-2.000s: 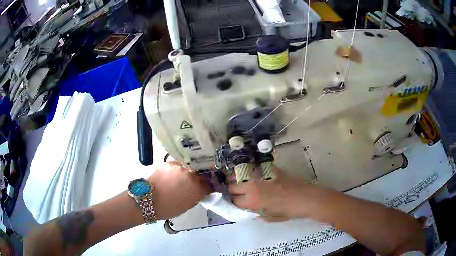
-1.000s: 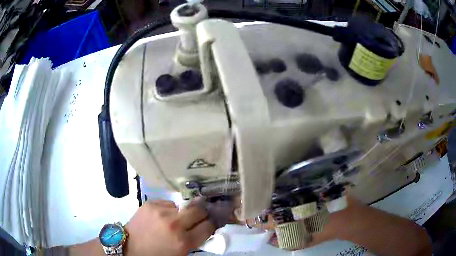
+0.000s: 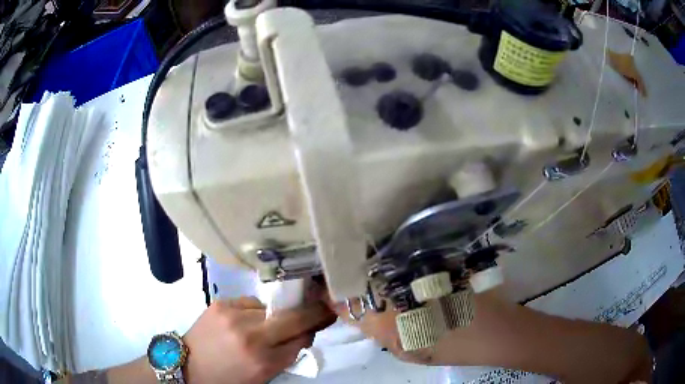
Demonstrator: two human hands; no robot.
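Observation:
The cream sewing machine head (image 3: pixel 390 150) fills the middle of the view. A white cloth piece (image 3: pixel 285 294) lies under the front of the head, and a white end of cloth (image 3: pixel 304 364) shows below my fingers. My left hand (image 3: pixel 244 337), with a watch on the wrist, has its fingers bent on the cloth near the needle area. My right hand (image 3: pixel 383 326) is on the other side of it, partly hidden behind the ribbed tension knobs (image 3: pixel 432 315). The needles and presser foot are hidden by the head and my fingers.
A long folded stack of white cloth (image 3: pixel 41 232) lies at the left of the table. A black lamp or stick (image 3: pixel 159 225) hangs left of the head. A black spool with a yellow label (image 3: pixel 528 52) stands on top. A blue bin (image 3: pixel 113 60) is behind at the left.
The view first came closer over the machine head, then shifted slightly. Both hands stay at the needle area. More white cloth now shows above my left fingers.

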